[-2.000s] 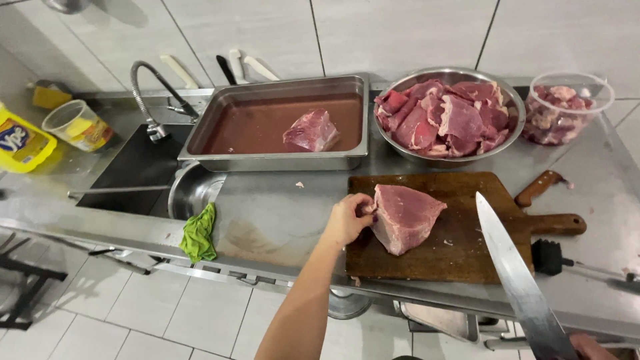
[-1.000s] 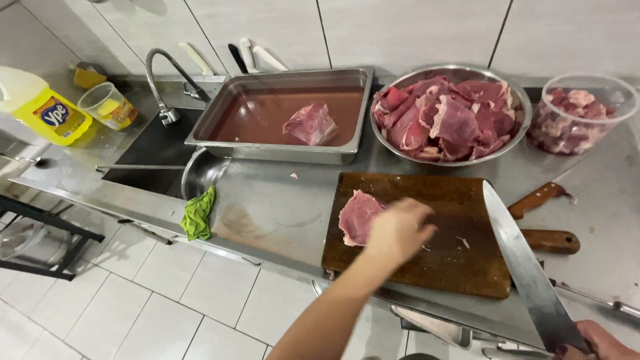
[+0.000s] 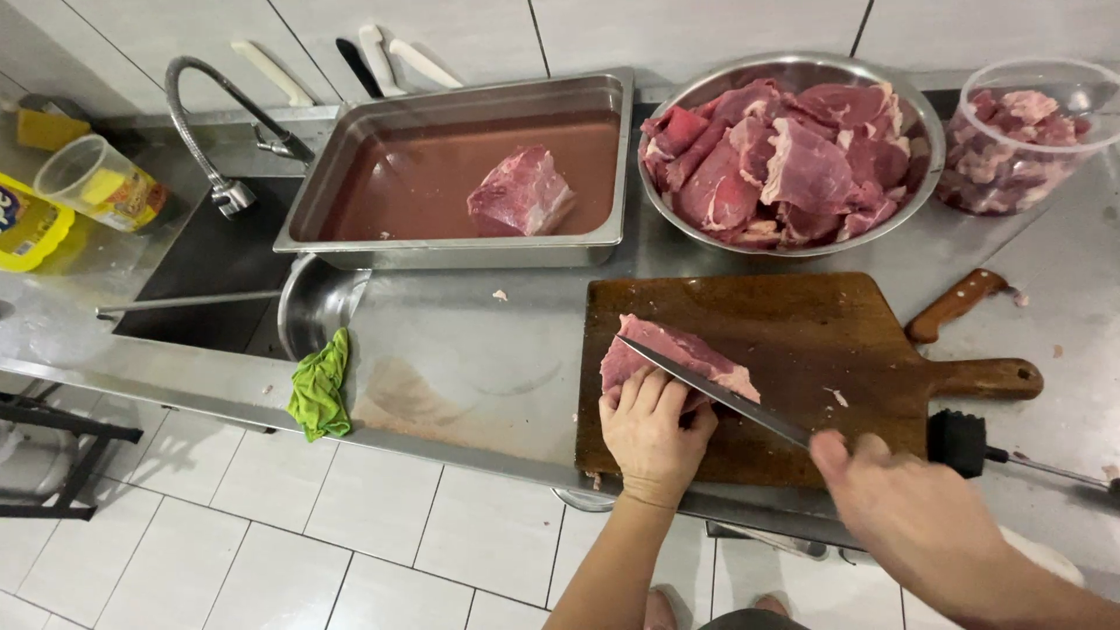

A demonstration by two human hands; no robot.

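A piece of raw meat lies on the left part of a wooden cutting board. My left hand presses on its near side, fingertips on the meat. My right hand grips a long kitchen knife whose blade lies across the top of the meat, tip pointing up and left, close to my left fingers. The knife's handle is mostly hidden in my fist. Behind the board, a steel bowl holds many meat slices. A steel pan holds reddish liquid and a meat chunk.
A clear plastic tub of meat trimmings stands at the back right. An orange-handled knife and a black-headed tool lie right of the board. A green cloth hangs at the counter's front edge beside the sink and its faucet.
The knife and my right hand have moved from the board's right side to over the meat. My left hand, blurred above the board a second ago, now rests on the meat.
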